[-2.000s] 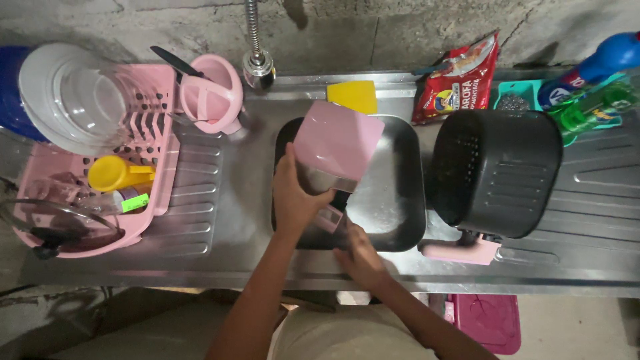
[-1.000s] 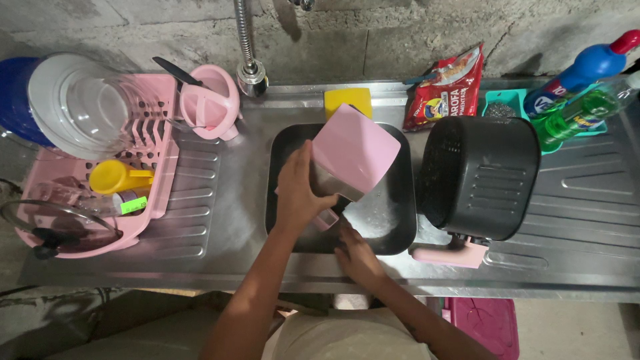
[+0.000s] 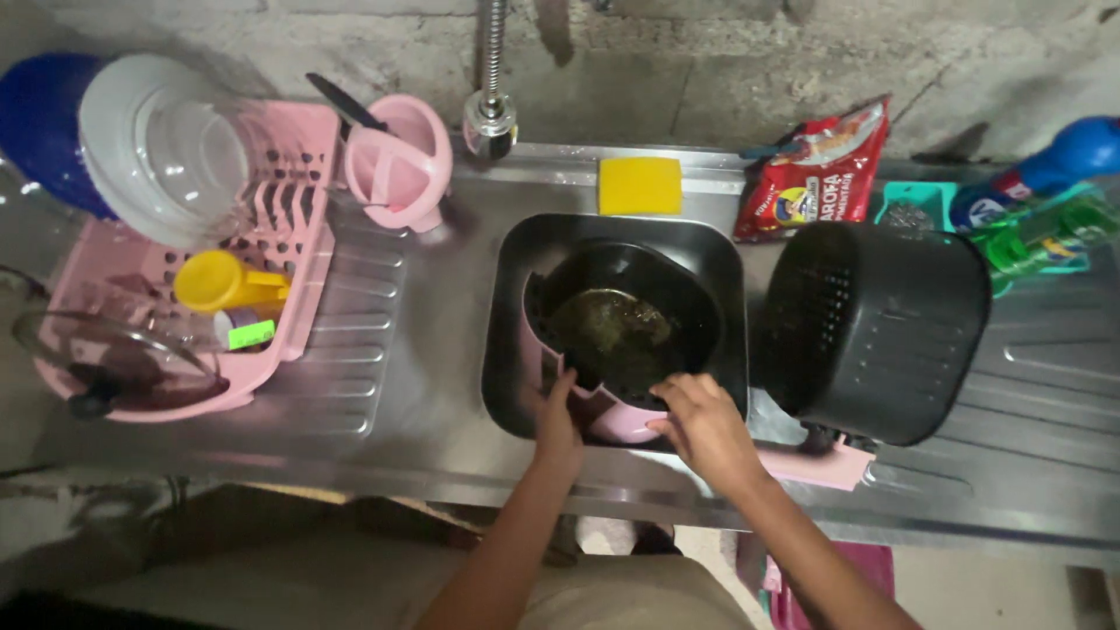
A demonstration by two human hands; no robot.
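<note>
A pink air fryer drawer with a black inside [image 3: 626, 328] sits upright in the stainless steel sink basin [image 3: 507, 254]. Some yellowish liquid shows on its bottom. My left hand [image 3: 560, 420] is at the near left of the drawer's pink front, fingers partly hidden against it. My right hand [image 3: 700, 420] grips the near right rim, thumb outside and fingers on top. Right of the basin, a black perforated air fryer basket with a pink handle [image 3: 884, 332] lies tipped on its side on the steel counter. A yellow sponge [image 3: 640, 185] rests behind the basin.
On the left stands a pink dish rack [image 3: 306, 289] with bowls, a yellow cup [image 3: 219, 280] and a glass lid [image 3: 131, 367]. Beside it is a pink cutlery holder [image 3: 398, 162]. A faucet [image 3: 491, 122] hangs behind. At right are a red food packet [image 3: 818, 175] and detergent bottles [image 3: 1050, 175].
The pink drawer, earlier tilted with its pink outside facing up, now stands upright with its black inside showing. Both hands have shifted to its near side.
</note>
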